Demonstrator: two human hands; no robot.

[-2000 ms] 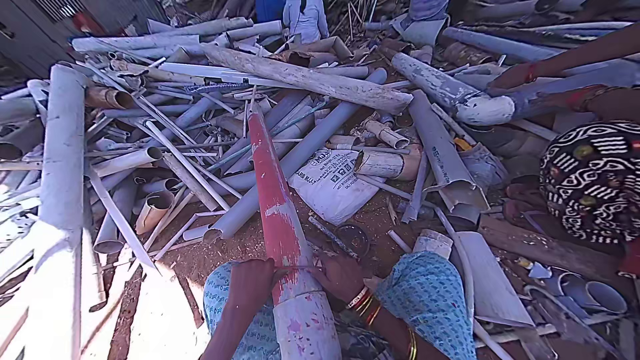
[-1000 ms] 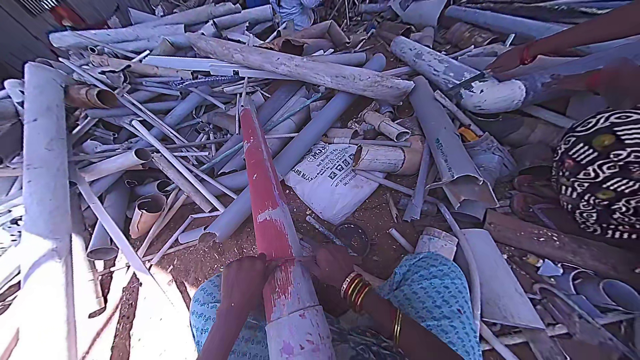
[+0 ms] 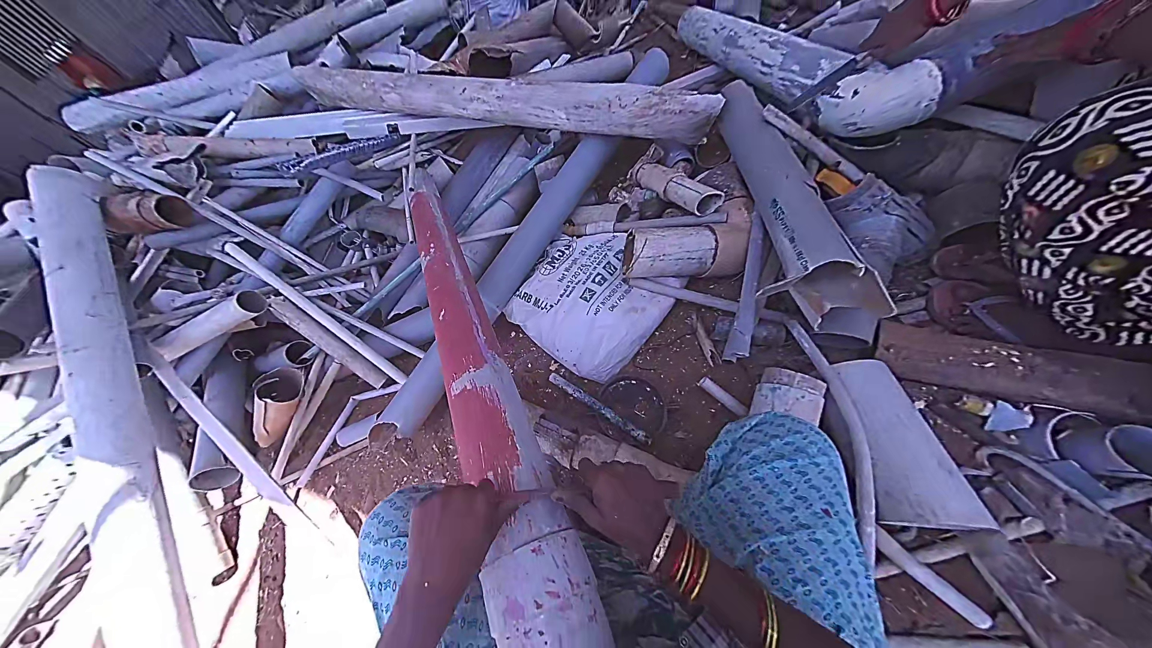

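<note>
A long pipe with a red-painted surface [image 3: 468, 360] slants away from me between my knees, its near part pale and scraped. My left hand [image 3: 468, 522] is closed at the pipe's left side and my right hand [image 3: 621, 504], with bangles on the wrist, at its right side. Between them a thin tool, perhaps a scraping blade, lies across the pipe; its kind is hard to tell. Both hands grip its ends. Red paint remains above the hands, and pale surface with pinkish patches shows below them.
Scrap plastic pipes [image 3: 540, 225] are heaped ahead and to the left. A printed white sack [image 3: 598, 310] lies beyond the pipe. At the right, a co-worker's hand [image 3: 909, 27] is by another whitish pipe [image 3: 882, 94]. A curved pipe piece [image 3: 909, 441] lies beside my right knee.
My hands stay across the pipe, with only small shifts along it. The co-worker's hand remains by the whitish pipe at the right.
</note>
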